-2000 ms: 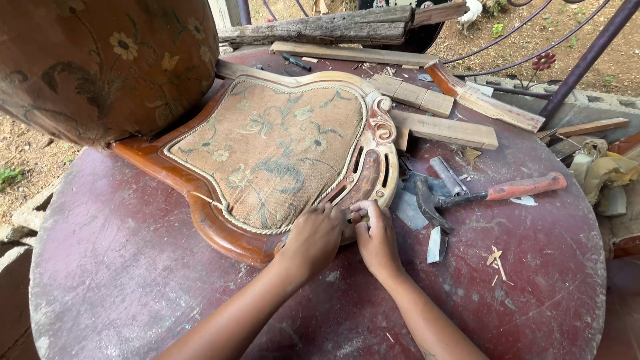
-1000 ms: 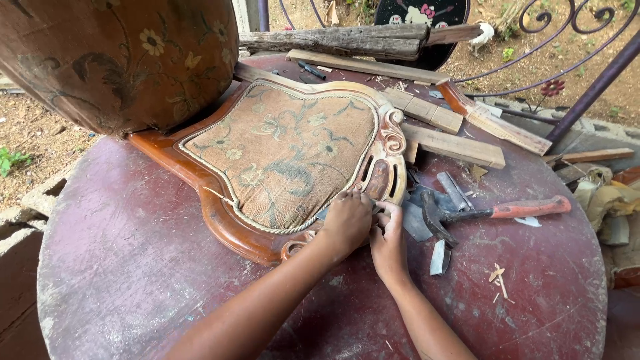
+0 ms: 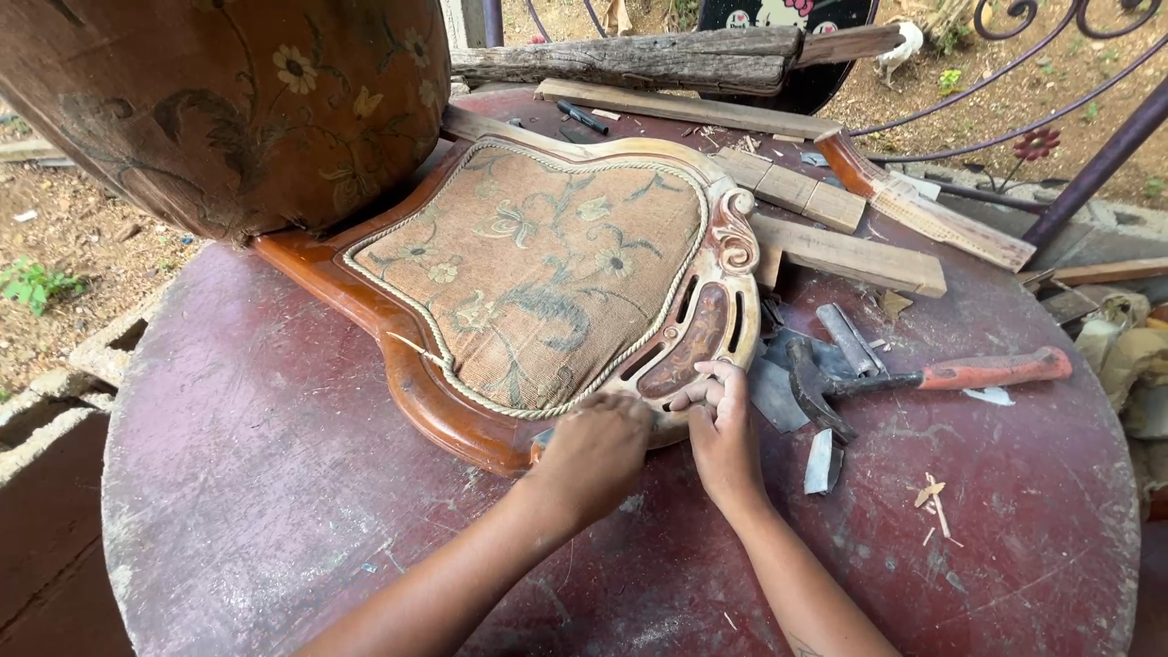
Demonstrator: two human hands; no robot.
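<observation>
An upholstered wooden chair back [image 3: 547,274] with floral fabric and a rope-like cord border lies on the round table [image 3: 301,511]. My left hand [image 3: 598,447] is curled over the near part of its carved wooden frame [image 3: 748,319], and a small grey-blue piece [image 3: 543,438] shows at the edge of the fist. Most of that piece is hidden. Just to the right, my right hand [image 3: 725,433] grips the frame's outer edge, its fingers beside the carved inset panel [image 3: 693,342]. The frame is glossy brown at the left and pale, bare-looking wood along the top and right.
A red-handled hammer [image 3: 912,381] lies right of my hands among grey sheet pieces [image 3: 776,392] and a metal tube [image 3: 849,339]. Wooden blocks [image 3: 849,255], a weathered beam [image 3: 630,62] and a marker [image 3: 582,118] are behind. A floral upholstered part [image 3: 228,109] rises at the left.
My right hand's fingers have spread from their pinch close to my left hand and now lie across the frame beside the inset panel. My left hand stays low on the frame.
</observation>
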